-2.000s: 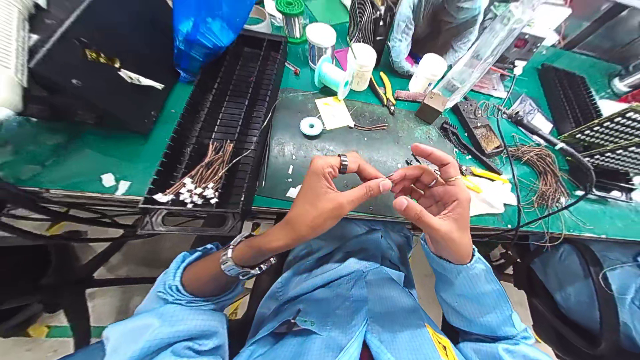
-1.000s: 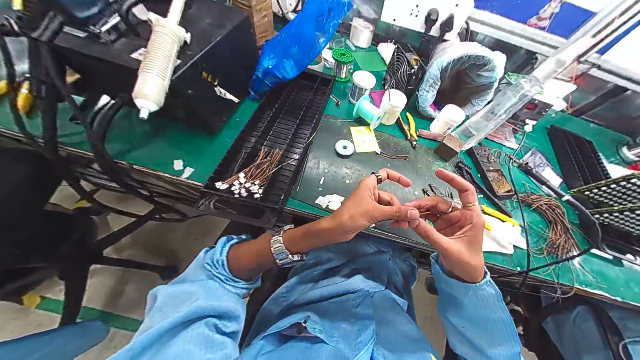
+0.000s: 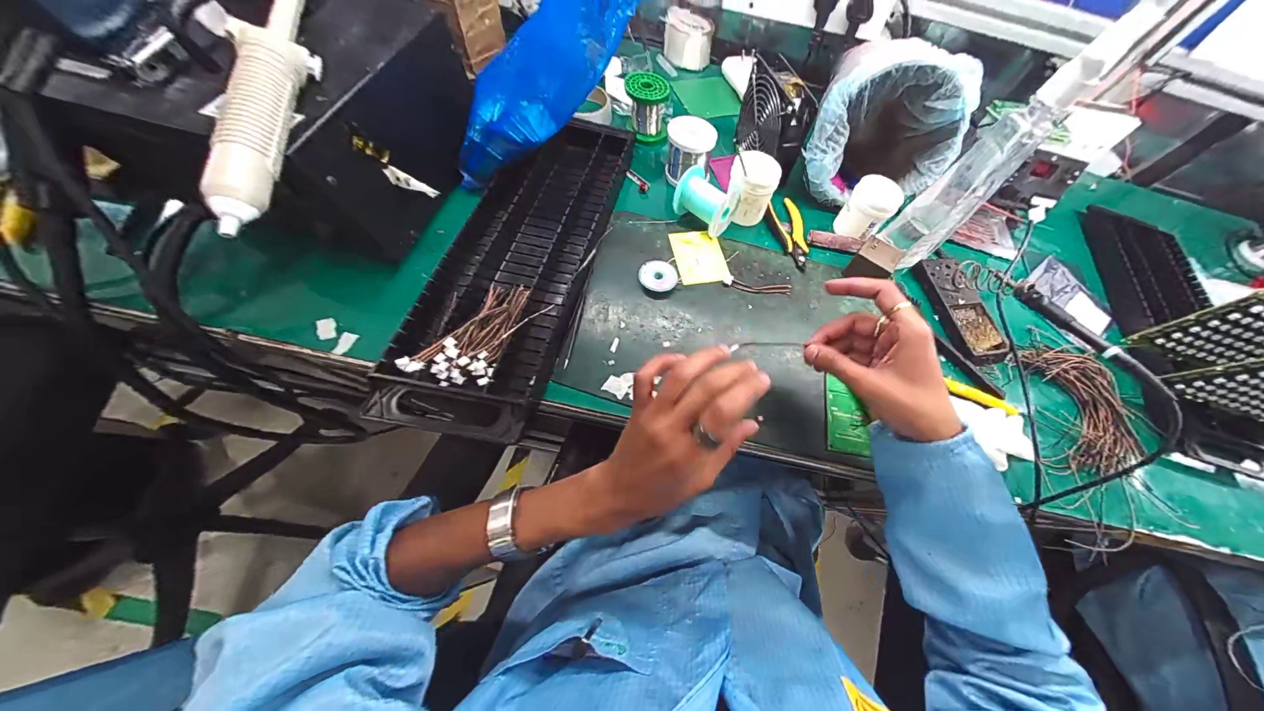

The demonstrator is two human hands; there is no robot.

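Between thumb and forefinger, my right hand (image 3: 884,355) pinches one end of a thin wire (image 3: 775,344), which stretches left over the dark mat (image 3: 632,316). My left hand (image 3: 691,420) is blurred, just below the wire's far end; whether it touches the wire I cannot tell. A green circuit board (image 3: 846,417) lies below my right hand at the mat's edge. Further back on the mat are a small white spool (image 3: 658,277), a yellow paper (image 3: 700,259) and a few brown wires (image 3: 760,287). To the left, brown wires with white connectors (image 3: 459,360) rest in a black slotted tray (image 3: 533,232).
Solder spools (image 3: 691,148), white tubs (image 3: 869,204) and yellow-handled cutters (image 3: 790,232) stand or lie at the back. A soldering iron stand (image 3: 973,321), a brown wire bundle (image 3: 1091,410) and a clear tube (image 3: 978,183) occupy the right side. A blue bag (image 3: 543,84) leans behind the tray.
My hands, close together at the wire in the earlier frames, have drawn apart, with my left hand now lower and to the left. The green circuit board has come into sight.
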